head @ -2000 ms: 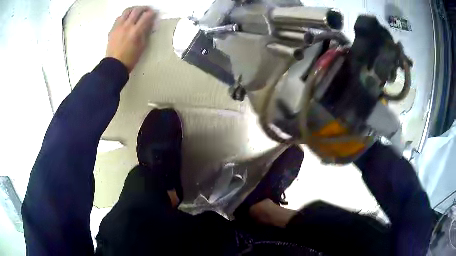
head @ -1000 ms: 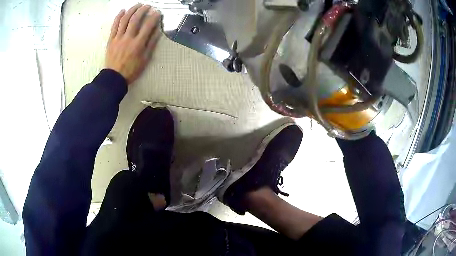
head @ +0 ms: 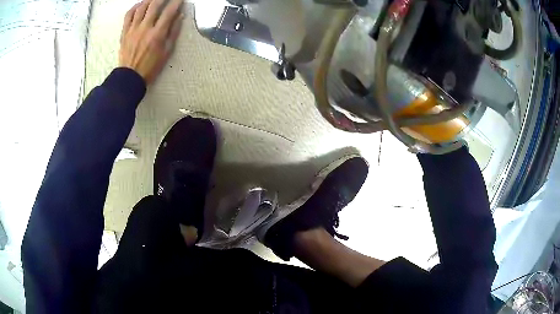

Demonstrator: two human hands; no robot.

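Note:
The cloth cutting machine, silver with an orange band and beige hose loops, fills the upper right, cut off by the top edge. Its shiny metal base plate points up and left. My left hand lies bare and flat with fingers slightly apart at the upper left, on the beige surface, a little left of the base plate. My right hand is hidden behind the motor; only its dark sleeve shows, reaching up to the motor's lower edge.
Both dark shoes stand on the beige speckled surface. White offcuts lie between them, and a thin strip lies above the left shoe. Pale marked paper is at left. Folded cloth and a tangle are at right.
The machine has swung up and left from its earlier blurred position, with less of its top in view. My left hand stays flat beside the base plate, now higher in the picture.

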